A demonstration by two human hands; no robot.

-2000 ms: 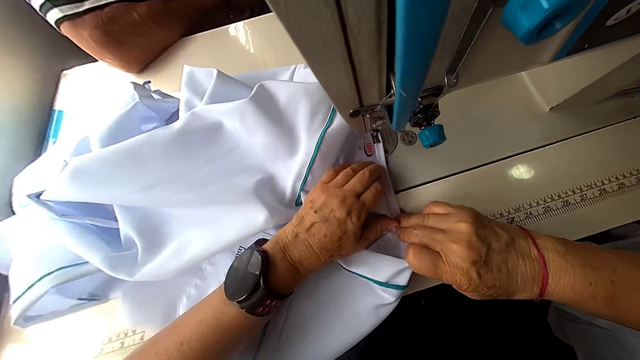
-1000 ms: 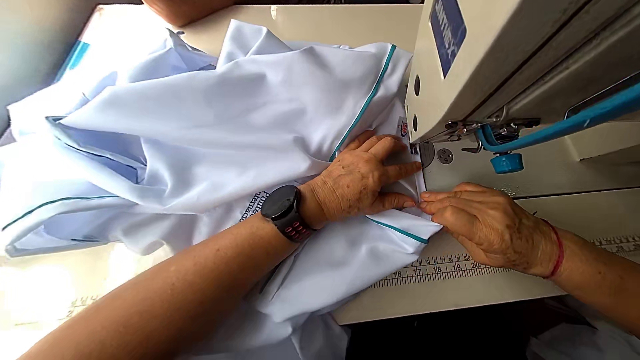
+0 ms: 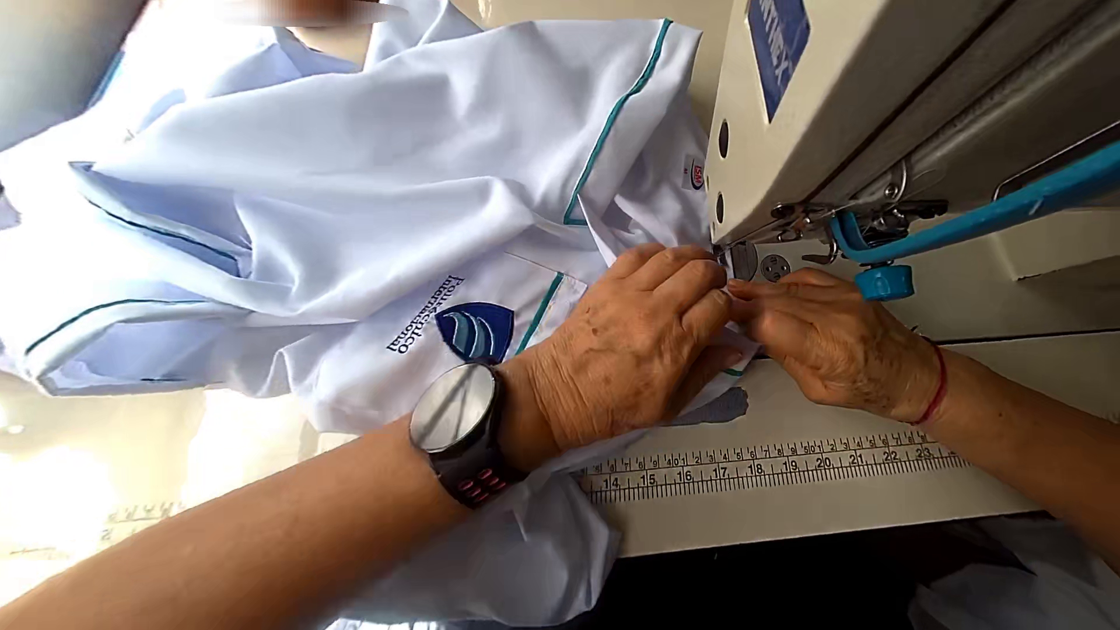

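A white garment (image 3: 376,175) with teal piping and an embroidered blue emblem (image 3: 475,332) lies bunched across the left of the sewing table. My left hand (image 3: 643,337), with a dark wristwatch above it, presses the cloth down just below the needle area of the sewing machine (image 3: 840,96). Close against it, my right hand (image 3: 822,341) pinches the garment's edge between thumb and fingers. The fingertips of both hands nearly meet and hide the edge they hold. The presser foot is mostly hidden behind my left fingers.
A blue bar with a knob (image 3: 884,283) extends from the right beside the needle area. A measuring tape strip (image 3: 770,468) runs along the table's front edge. Part of another person's body shows blurred at the top left. Dark space lies below the table edge.
The emblem on the garment has come into plain view. The garment's folds near the machine have shifted, and the cloth below my hands no longer spreads over the tape strip. The view has swung.
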